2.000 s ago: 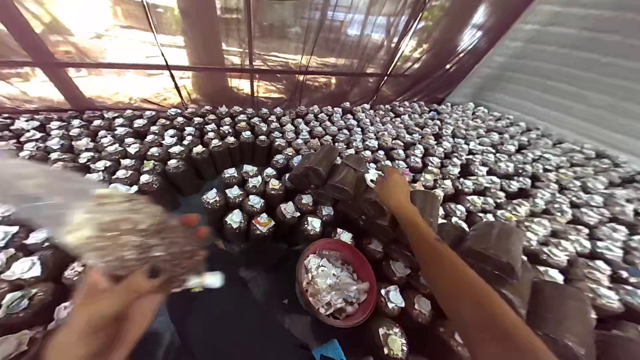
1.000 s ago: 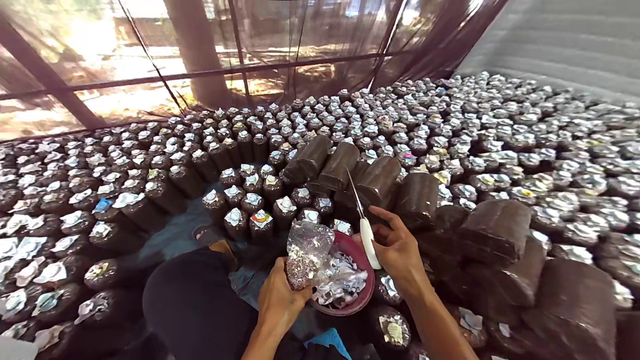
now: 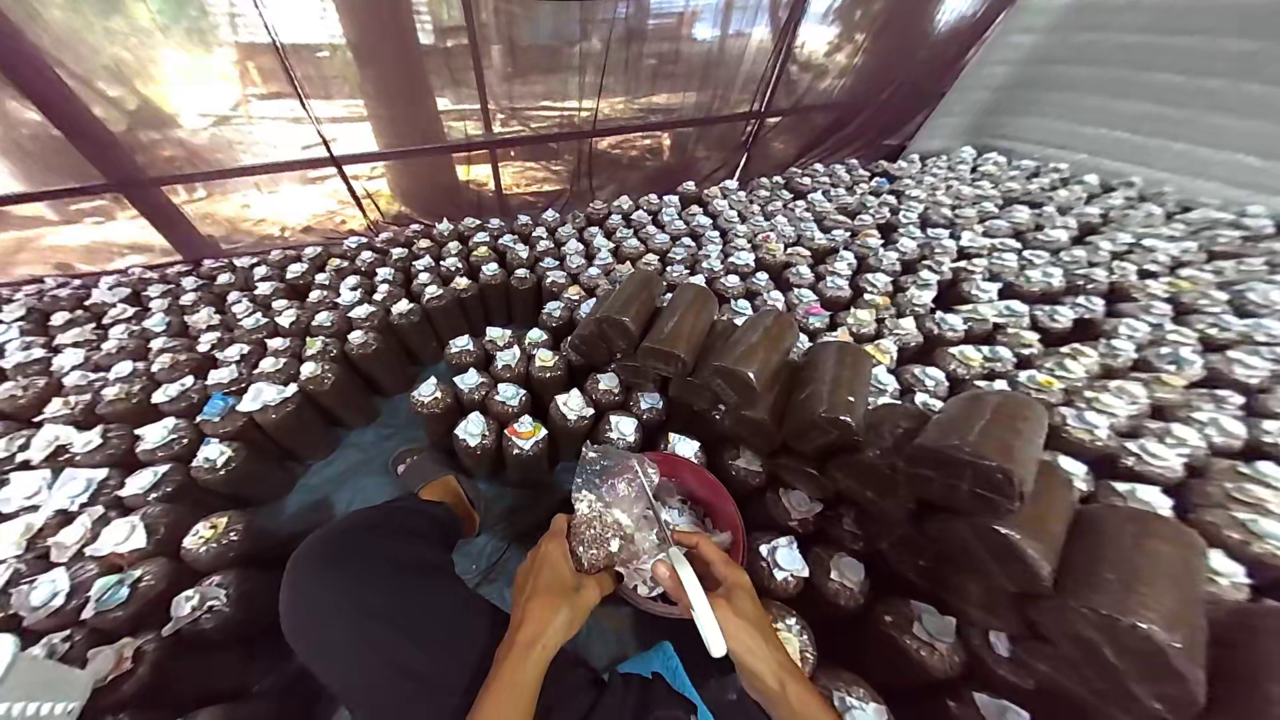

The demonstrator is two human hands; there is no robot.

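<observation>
My left hand (image 3: 560, 585) holds a clear plastic bag (image 3: 615, 505) with brown and whitish grain-like material in its lower part. In my right hand (image 3: 715, 590) is a thin metal tool with a white handle (image 3: 697, 600); its slender shaft reaches up to the bag's front, and whether the tip is inside the bag cannot be told. Behind and below both hands stands a red plastic tub (image 3: 725, 500) of crumpled paper scraps (image 3: 680, 515). Upright substrate bags (image 3: 527, 440) topped with paper surround the tub.
Larger filled brown bags lie in a pile (image 3: 980, 450) to the right. Rows of paper-topped bags (image 3: 240, 460) extend left and back to a mesh wall (image 3: 560, 90) with bars. A blue cloth or sheet (image 3: 665, 670) is by my lap. My bent knee (image 3: 390, 600) is at lower left.
Two seconds ago my right hand was out over the brown bags; it is now at the clear bag with the white-handled tool. My left hand has brought the clear bag from the left to the tub.
</observation>
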